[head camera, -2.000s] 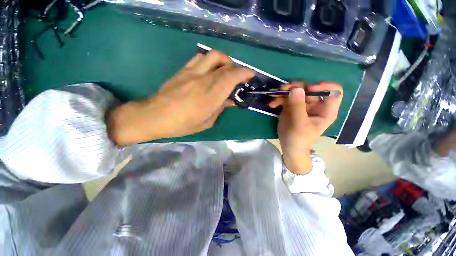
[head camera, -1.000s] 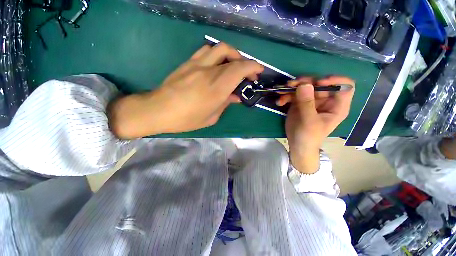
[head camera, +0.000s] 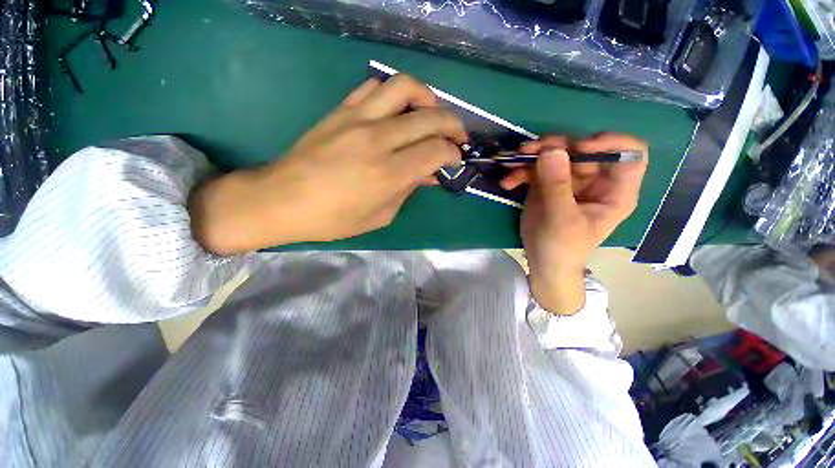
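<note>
My left hand (head camera: 343, 169) holds a small black module housing (head camera: 455, 175) with a pale outline at its centre; the fingers cover part of it. My right hand (head camera: 575, 196) holds dark tweezers (head camera: 586, 157) nearly level, with the fine tip over the housing's upper edge. Whether a small piece is at the tip cannot be told. Under both hands lies a black adhesive sheet (head camera: 494, 125) with white borders, slanting down to the right and partly hidden.
A clear blister tray (head camera: 549, 57) of black modules lies behind. A longer black strip with white border (head camera: 693, 174) lies at right. Black brackets (head camera: 105, 38) lie at upper left. Clear trays (head camera: 795, 196) and another person's sleeve (head camera: 774, 288) are at far right.
Over the last second my left fingers have shifted further over the housing, hiding more of it, and the tweezer tip has moved slightly up. The view has shifted since the earliest frame.
</note>
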